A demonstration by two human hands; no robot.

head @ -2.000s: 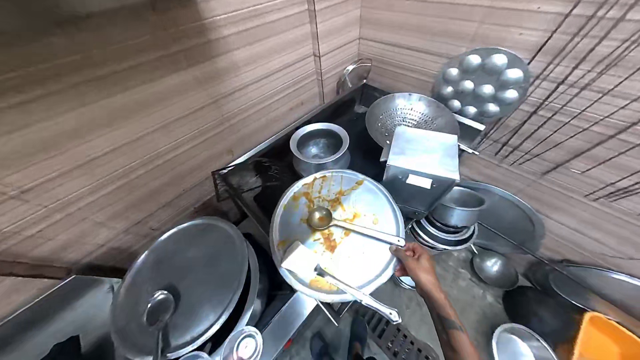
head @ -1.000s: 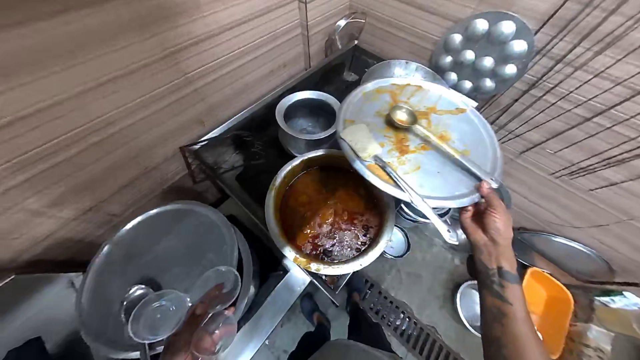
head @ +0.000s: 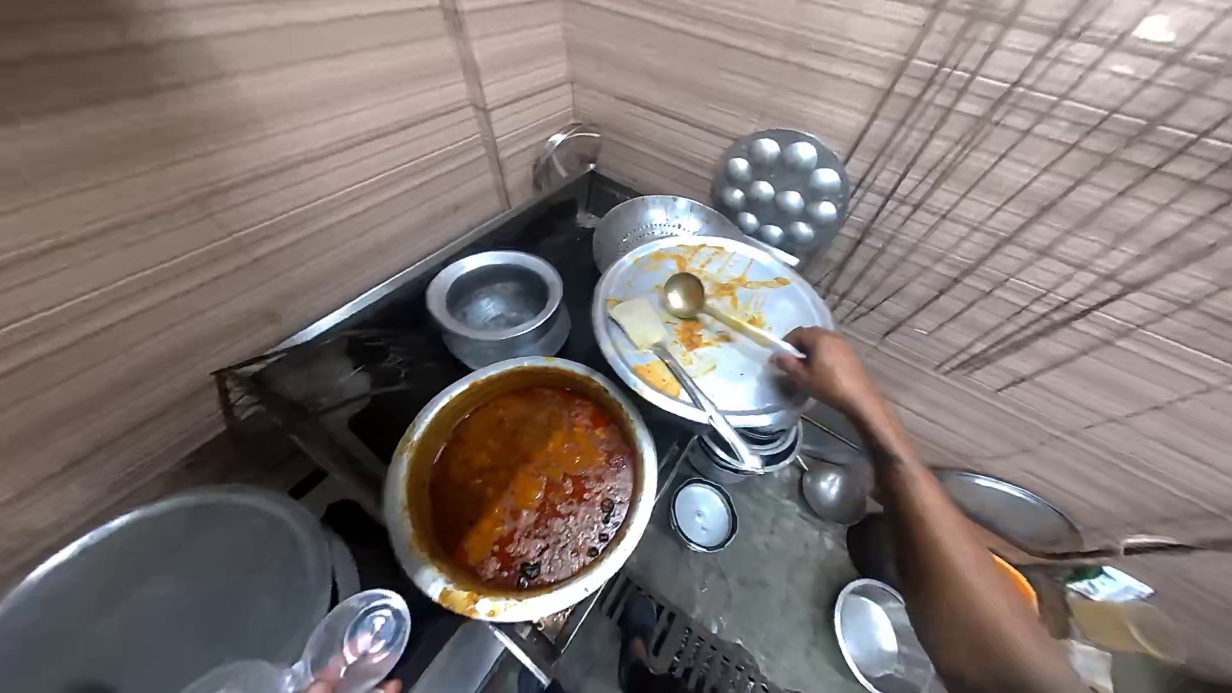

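Note:
My right hand (head: 816,366) has its fingers closed on the handle of a metal ladle (head: 685,295), whose bowl rests on a curry-smeared metal lid (head: 770,385). A spatula (head: 639,323) with a pale flat blade lies on the same lid. Down and to the left, a large metal pot (head: 643,500) stands uncovered, full of red-brown curry (head: 529,472) with an oily surface. At the bottom edge my left hand (head: 351,679), mostly out of view, holds clear plastic containers (head: 358,640).
An empty metal pot (head: 496,313) sits on the black stove behind the curry. A perforated metal strainer (head: 654,221) is behind the lid. A wide covered vessel (head: 183,587) stands lower left. Stacked bowls (head: 746,452), a small round tin (head: 704,515) and a metal bowl (head: 871,635) are at right.
The lid, which covered the curry pot two seconds ago, has moved off it to the back right with ladle and spatula on top. My right hand has gone from the lid's rim to the ladle handle.

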